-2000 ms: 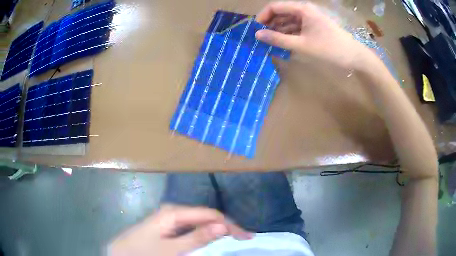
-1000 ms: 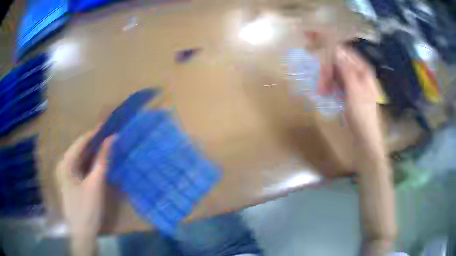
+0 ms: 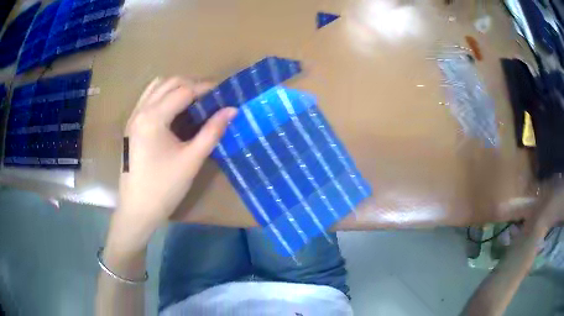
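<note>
My left hand (image 3: 164,139) pinches the joined solar cell pieces (image 3: 290,163) at their upper left edge, thumb on the front. The blue strip slants down to the right, with its lower end past the table's front edge. Its dark top piece is folded at the joint. Pale busbars cross the cells and thin ribbon ends stick out at the lower edge. My right hand (image 3: 553,207) is at the right rim, cut off and blurred, so its fingers and anything in it cannot be made out.
Dark navy cell assemblies (image 3: 46,120) lie at the left. A small dark blue triangular piece (image 3: 326,20) lies at the top. A pile of tabbing ribbon (image 3: 470,95) lies at the right, beside a black iron stand (image 3: 516,80) with a yellow sponge (image 3: 529,128).
My left hand has come up from my lap and taken the joined cells. My right hand has let go of them and moved to the far right. The view has shifted.
</note>
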